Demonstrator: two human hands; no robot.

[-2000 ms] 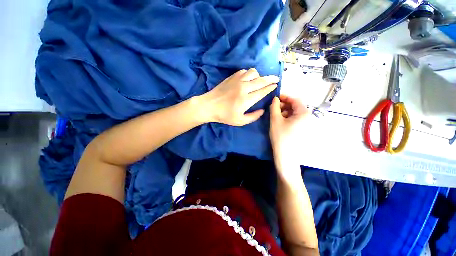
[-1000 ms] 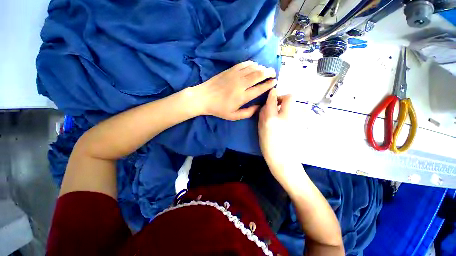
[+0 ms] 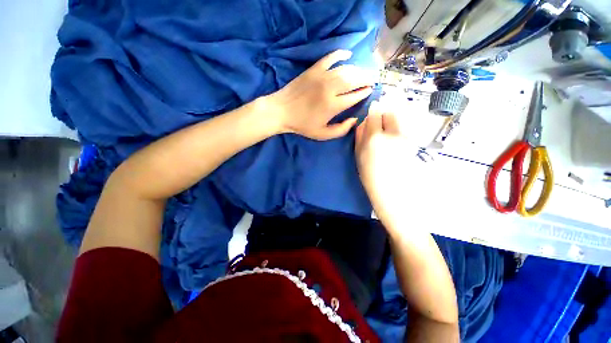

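Note:
The blue garment piece (image 3: 181, 74) lies gathered over the white machine table. My left hand (image 3: 325, 97) lies on it, palm down with fingers spread, fingertips near its right edge beside the needle area. My right hand (image 3: 378, 137) is at the cloth's right edge, just below my left fingertips, with thumb and fingers closed on the fabric edge (image 3: 364, 110). The presser foot area (image 3: 395, 67) is just beyond the fingertips and too small and bright to see clearly. A dark ribbed knob (image 3: 448, 102) sits right of it.
Scissors (image 3: 520, 175) with red and yellow handles lie right of the machine. The machine head (image 3: 516, 33) fills the upper right. A printed ruler scale (image 3: 576, 234) runs along the table's front edge. More blue cloth (image 3: 479, 281) hangs below the table, beside bright blue material (image 3: 542, 295).
Both hands have moved up toward the needle area along the cloth edge. My left fingers are spread wider. The right part of the garment has shifted upward slightly.

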